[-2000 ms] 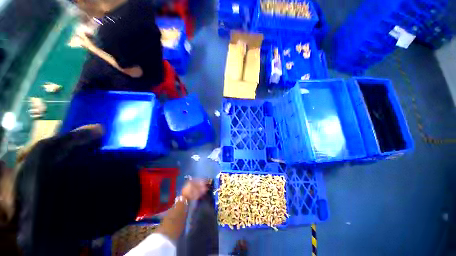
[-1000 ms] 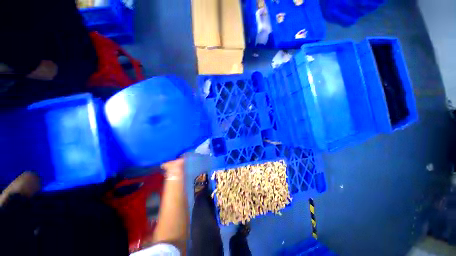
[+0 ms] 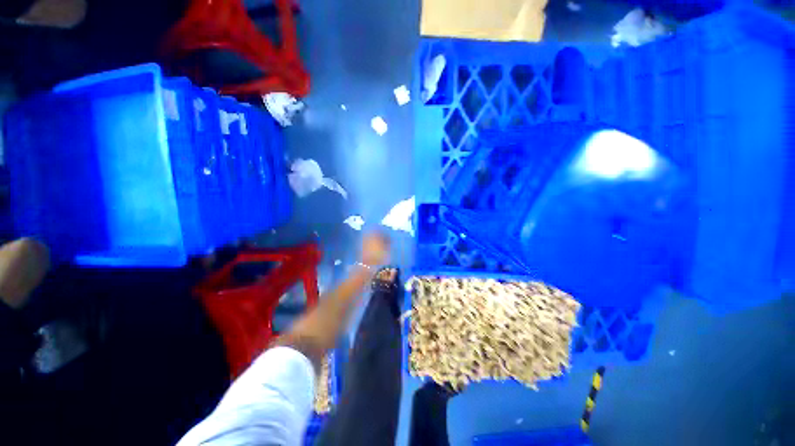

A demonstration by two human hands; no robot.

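Note:
My left hand is small and blurred near the middle, at the end of a bare forearm with a white sleeve. Its finger pose cannot be made out. The blue stool is over the blue lattice pallet, right of my hand and apart from it, seat facing up towards me. A crate heaped with small beige moulded parts stands at the pallet's near edge, below the stool. My right hand is not in view.
Stacked blue crates stand at left between red stools. More stacked blue crates are at right. Cardboard lies at the top. White scraps litter the floor. Part of another person's arm shows at the left edge.
The blue stool has moved from beside the left crates to over the pallet at right. My left hand, earlier at the stool's edge, is now apart from it. The view has shifted left.

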